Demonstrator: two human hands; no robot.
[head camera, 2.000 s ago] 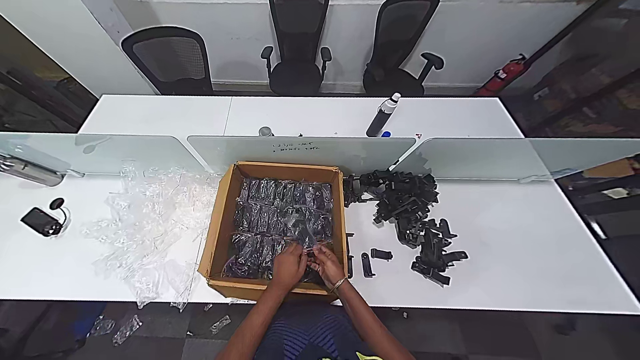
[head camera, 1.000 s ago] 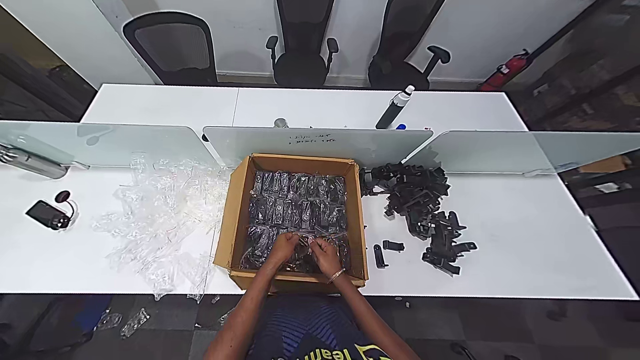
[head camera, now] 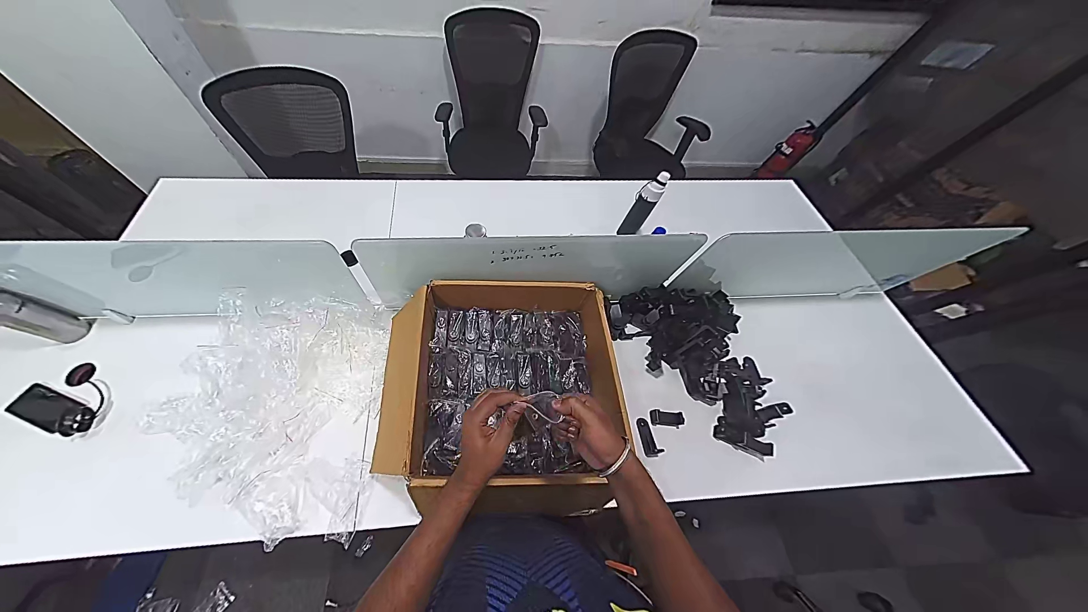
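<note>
My left hand and my right hand pinch a clear plastic bag between them, above the near part of an open cardboard box. What the bag holds, if anything, cannot be made out. Rows of black plastic parts in clear wrappers fill the box. To its right, a heap of unwrapped black plastic parts lies on the white table, with two single black parts nearer the box. A pile of empty-looking clear plastic bags spreads out left of the box.
Frosted glass dividers stand behind the box, the middle one bearing handwriting. A steel bottle and a black device with a cable are at the far left. Beyond the dividers stand a black bottle with a white top and office chairs.
Both hands stay over the near part of the box. The clear bag between them now shows plainly, stretched between the fingers. The view has shifted.
</note>
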